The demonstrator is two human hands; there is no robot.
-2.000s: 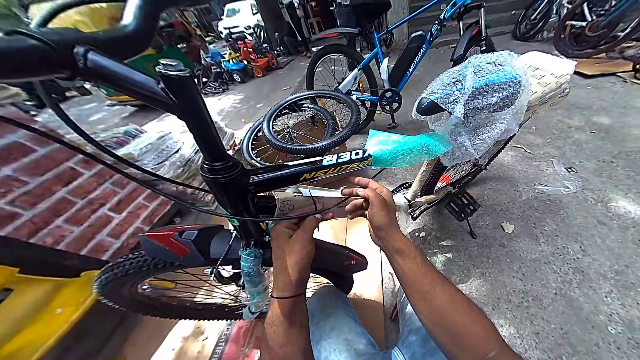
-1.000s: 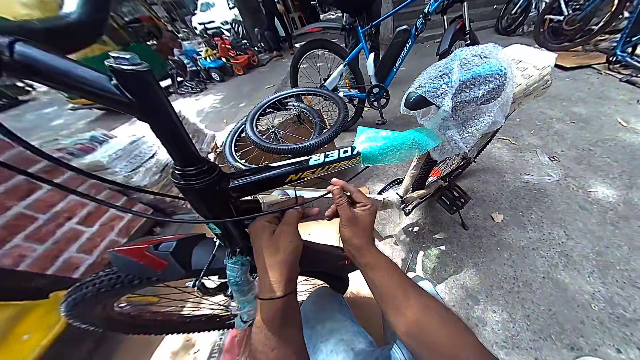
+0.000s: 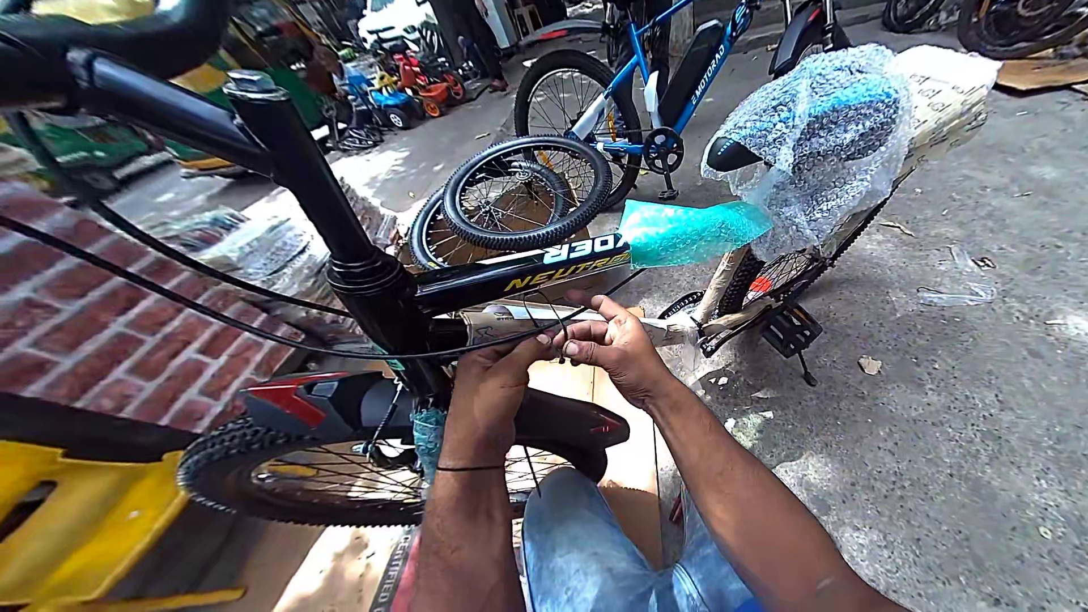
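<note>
A black bicycle frame (image 3: 476,287) stands in front of me, its top tube partly covered by green bubble wrap (image 3: 693,233). Below that tube, my left hand (image 3: 497,382) and my right hand (image 3: 619,347) meet, fingertips pinching a thin black strip or cable end (image 3: 563,333); its exact kind cannot be told. A black cable (image 3: 408,353) curves past my fingers from the left. Paper wrapping (image 3: 501,323) covers the tube behind my hands. Under my left wrist lie the front wheel (image 3: 289,501) and a red and black mudguard (image 3: 297,401). Bubble wrap surrounds the saddle (image 3: 733,156).
Loose wheels (image 3: 527,191) lie stacked behind the frame, near a blue electric bicycle (image 3: 637,144). Cardboard (image 3: 633,476) is under the front wheel. A yellow plastic object (image 3: 93,518) and a brick-patterned surface (image 3: 127,314) are at left. Toy vehicles (image 3: 399,93) stand farther back.
Both hands stay close together under the top tube. The right hand's fingers have shifted, with some now raised and spread. The view has moved slightly.
</note>
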